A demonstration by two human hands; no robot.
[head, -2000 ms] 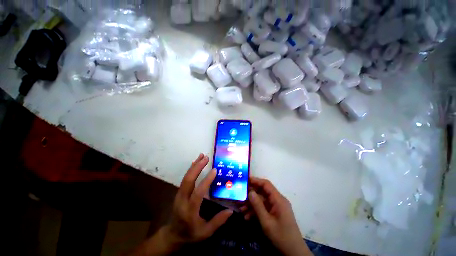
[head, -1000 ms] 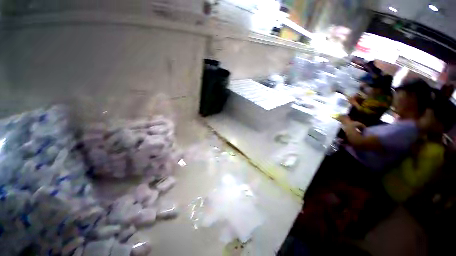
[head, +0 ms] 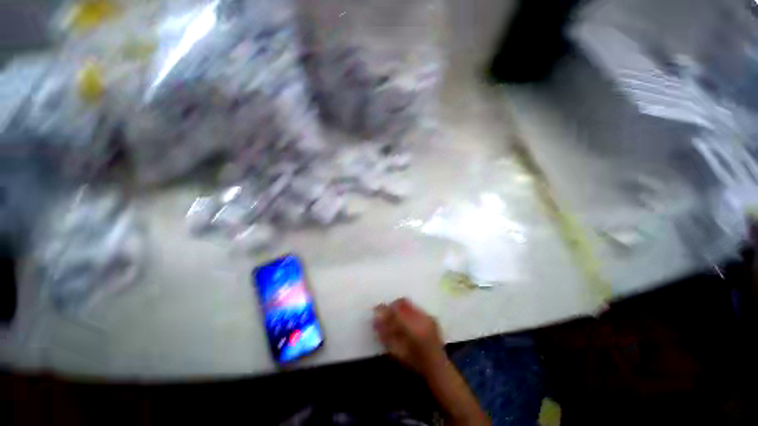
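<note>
A lit smartphone lies face up near the table's front edge, with a blue and pink screen. My right hand is at the table edge to the right of the phone, apart from it. It is blurred and its fingers look curled; whether anything is in it cannot be told. My left hand is not in view. White charging cases lie in a blurred loose pile behind the phone.
Large clear bags of cases stand at the back left, a smaller clear bag at left. White film sheets lie right of centre beside a yellowed seam. A black container and white stacked boxes are at back right.
The view swung right to other workers and came back to the table. The phone now lies apart from my right hand, which has moved right of it. My left hand has left the view.
</note>
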